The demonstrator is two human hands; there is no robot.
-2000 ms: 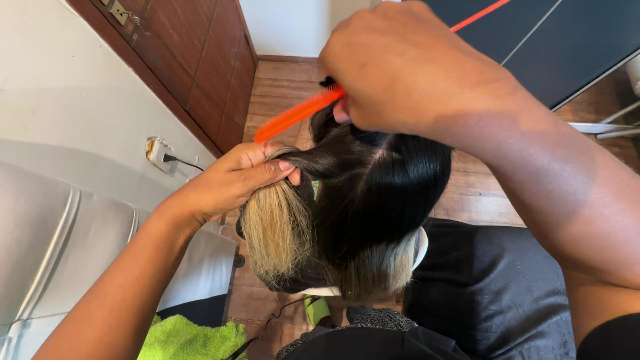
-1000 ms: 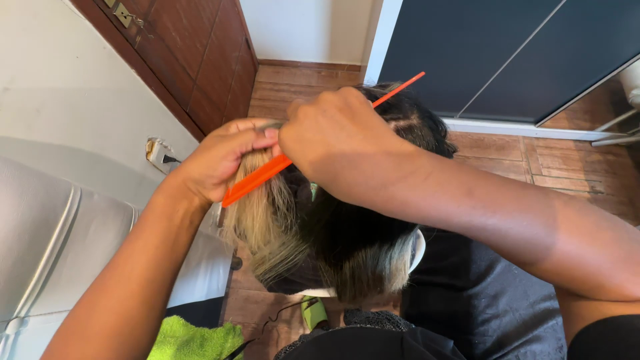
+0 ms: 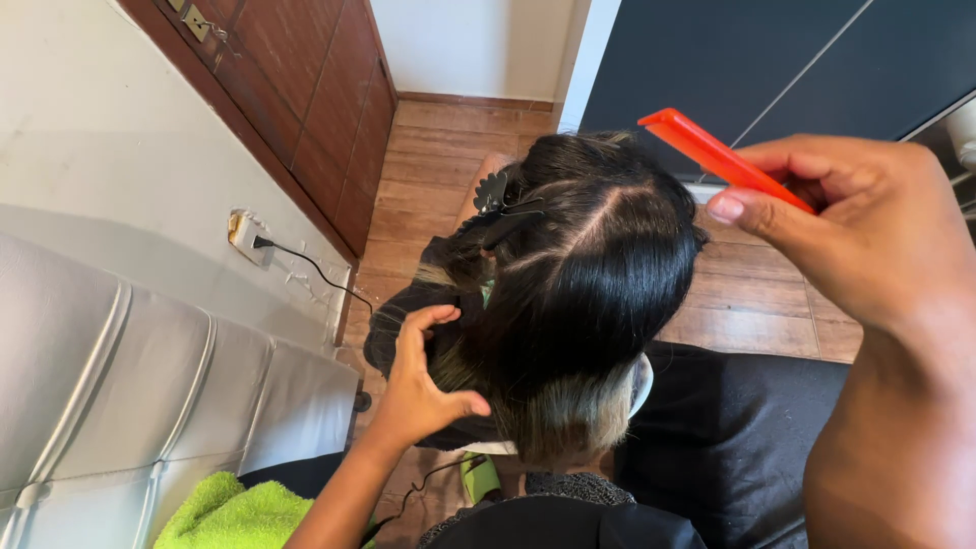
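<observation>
My right hand (image 3: 831, 206) holds an orange rat-tail comb (image 3: 717, 156) between thumb and fingers, raised to the right of a seated person's head; the comb's thin tail is hidden. The person's hair (image 3: 610, 267) is dark and sleek with blond ends and is parted in pale lines across the crown. A black hair claw clip (image 3: 507, 213) grips hair on the head's left side as I see it. My left hand (image 3: 427, 374) is empty, thumb and fingers spread, beside the hanging hair at the lower left.
A padded silver headboard (image 3: 183, 381) and a lime green towel (image 3: 236, 511) are at the left. A cord runs down from a wall socket (image 3: 248, 238). A brown door (image 3: 305, 91) is at upper left, dark panels (image 3: 686, 61) at upper right, black cloth (image 3: 717, 427) at lower right.
My left hand has let go of the blond-ended lock and moved down. My right hand has lifted the comb away to the right. The claw clip now shows in the hair.
</observation>
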